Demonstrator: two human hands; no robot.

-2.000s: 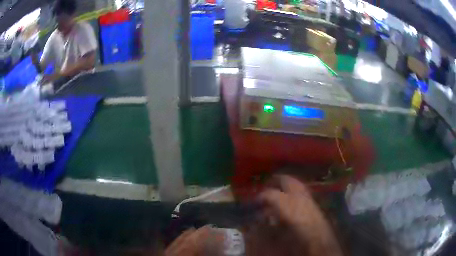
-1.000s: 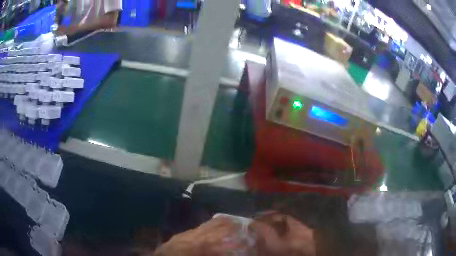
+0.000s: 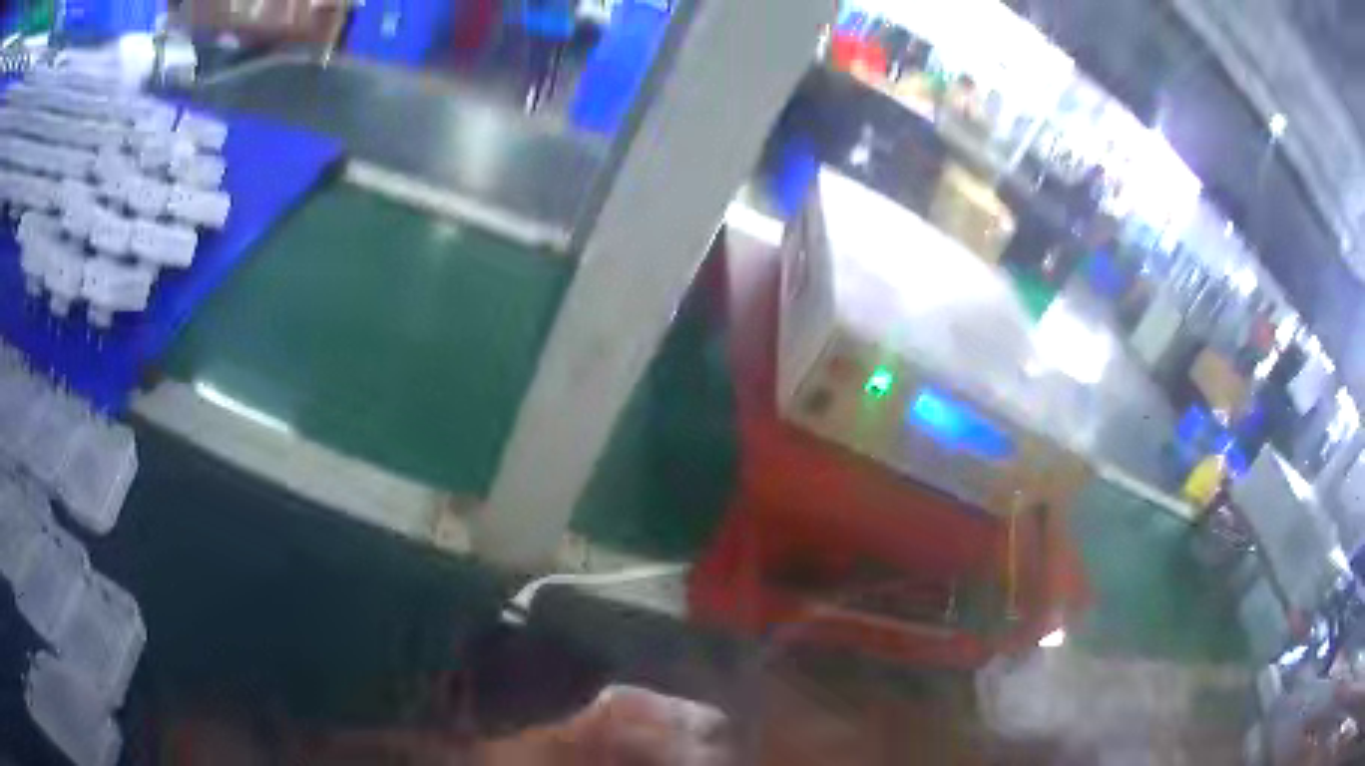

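Observation:
My left hand [image 3: 576,736] is at the bottom edge, blurred and cut off. A pale patch shows at its fingertips; I cannot tell whether it is a white unit or the fingers. My right hand [image 3: 861,733] is only a brown blur at the bottom edge, right of the left hand; its grip is hidden. Behind them, the cream tester [image 3: 913,299] with a green lamp and blue display sits on a red stand [image 3: 779,516]. A thin yellow wire [image 3: 1014,561] hangs at its front.
White units [image 3: 113,210] lie in rows on a blue mat [image 3: 285,165] at left, with more units [image 3: 75,599] on the dark bench. A grey post [image 3: 629,285] rises from the green conveyor's near rail. A white cable [image 3: 576,581] lies by its foot. Pale pieces [image 3: 1108,711] lie at lower right.
The view has tilted, so the post leans further right. The white unit seen between my hands a second ago is no longer clear. My hands are lower and more cut off.

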